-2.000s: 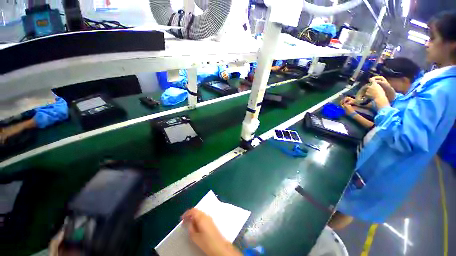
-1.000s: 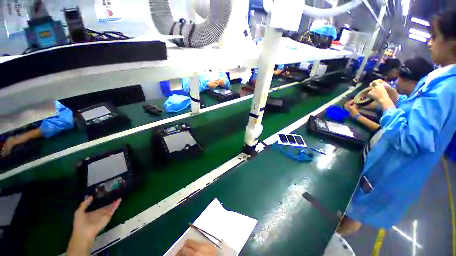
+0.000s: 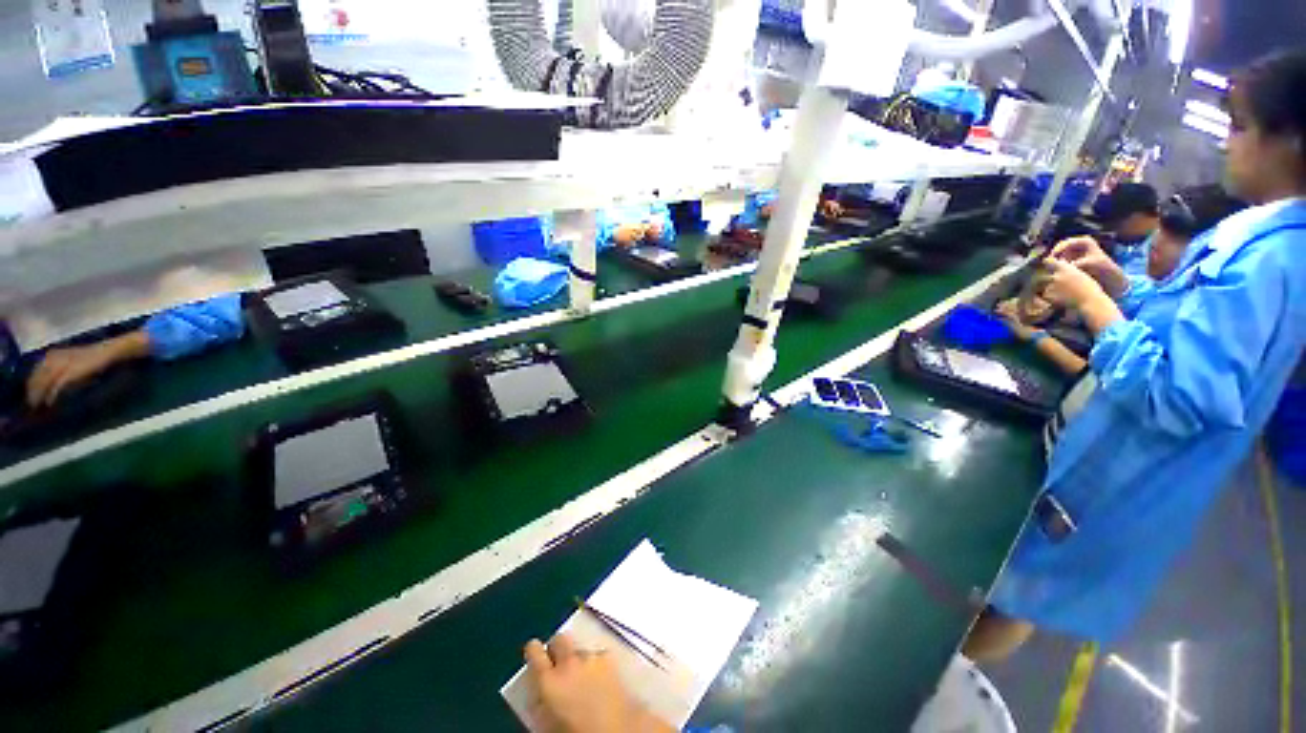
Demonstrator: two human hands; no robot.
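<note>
My right hand [image 3: 580,690] is at the bottom centre, cut off by the lower edge, with its fingers over the white sheet [image 3: 705,609]. Dark tweezers [image 3: 625,634] lie slanted across the sheet just beyond the fingers; whether the hand grips them or anything else cannot be told. My left hand is out of the picture. An open tablet [image 3: 332,461] in its black tray is on the green belt at left, its silver battery up and its teal-green board patch towards me. No hand touches it.
Other open tablets are on the belt [image 3: 527,390], at the lower left edge [image 3: 32,559] and across it [image 3: 307,301]. A white post [image 3: 781,258] stands at the belt rail. A phone-like white-panelled item [image 3: 848,395] lies on the bench. A person in a blue smock [image 3: 1167,387] stands right.
The left hand has let go of the tablet and left the picture; it moved the tablet onto the belt earlier. The right hand stays at the sheet. The view has shifted slightly.
</note>
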